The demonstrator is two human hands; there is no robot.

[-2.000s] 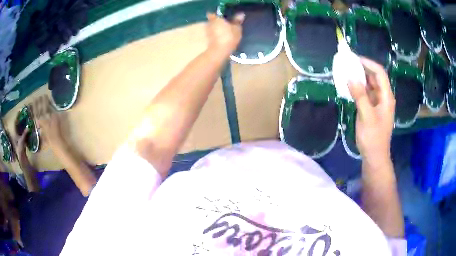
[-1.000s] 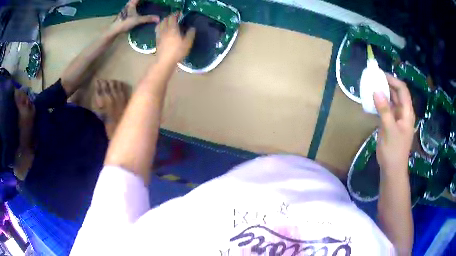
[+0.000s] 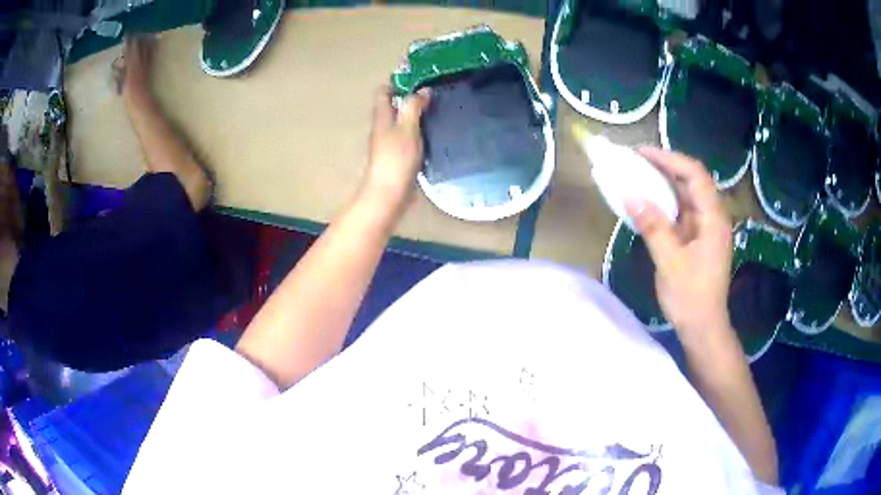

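My left hand point(image 3: 394, 145) grips the left edge of a green housing point(image 3: 483, 140) with a black recess and a white curved rim, in front of me. My right hand point(image 3: 691, 218) holds a white glue bottle point(image 3: 633, 181) to the right of that housing. The bottle's yellow nozzle points up and left, near the housing's right side and not touching it. Whether the housing rests on the cardboard or is lifted cannot be told.
More green housings point(image 3: 710, 111) stand in rows at the right. One housing point(image 3: 239, 34) lies at the upper left on the cardboard point(image 3: 309, 106). Another person's arm point(image 3: 159, 126) reaches over the bench at the left. Blue bins point(image 3: 97, 416) show at the lower left and right.
My left hand has moved right from the housings at the upper left and now holds a housing in front of me. The bottle has tilted left. The other person's arm has drawn back left.
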